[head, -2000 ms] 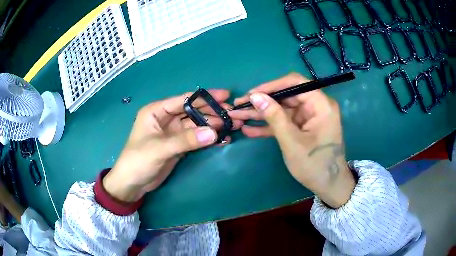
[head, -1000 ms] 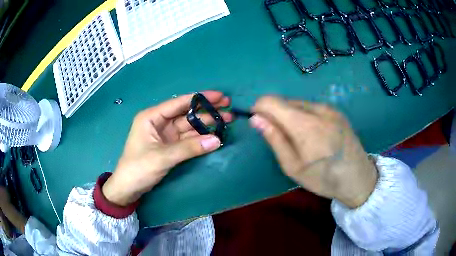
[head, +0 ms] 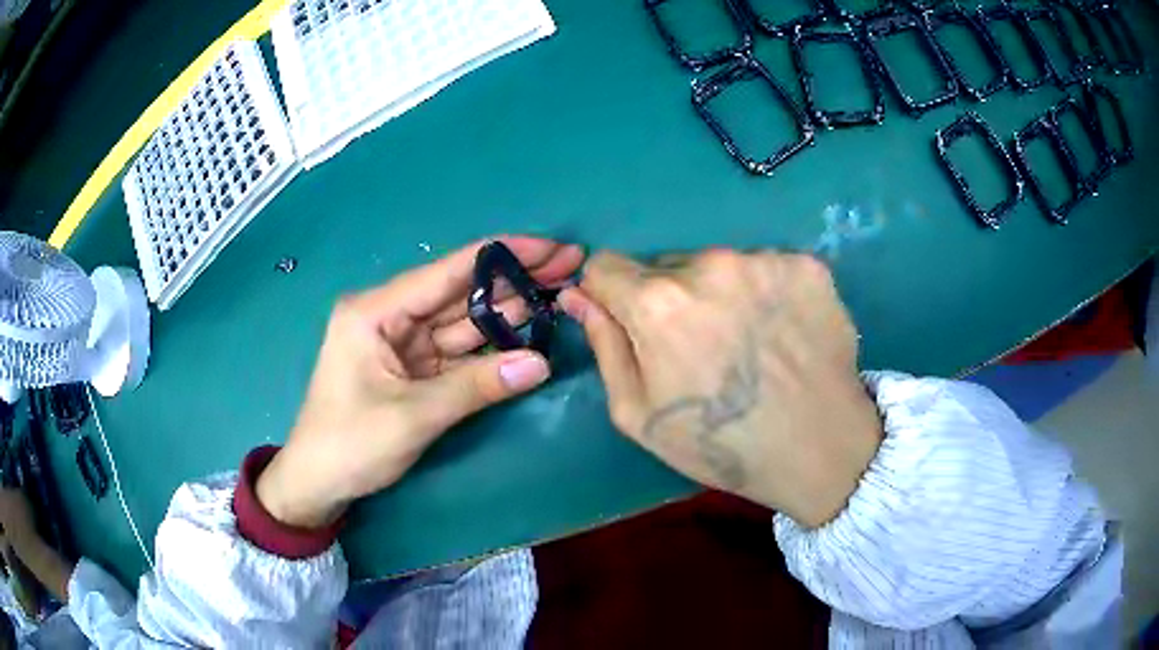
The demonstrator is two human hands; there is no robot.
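A black housing frame [head: 488,295] is held tilted above the green mat by my left hand [head: 404,368], with the thumb at its lower edge and fingers behind it. My right hand [head: 731,368] is palm down, its thumb and index fingertips pinched at the frame's right side. A short dark tip [head: 554,295] shows between those fingertips and the frame; it looks like the end of the tweezers. The rest of the tool is hidden by my right hand.
Black frames [head: 839,121] lie in rows at upper right. Two white component trays [head: 300,150] lie at upper left by the yellow edge. A white fan [head: 117,333] stands at left. A small dark part [head: 286,265] and pale specks lie on the mat. Another person's sleeve [head: 102,603] shows at lower left.
My right hand has turned from a pen-like hold to palm down, and its fingertips have come back to the frame's right side. My left hand still holds the frame. The view has shifted slightly.
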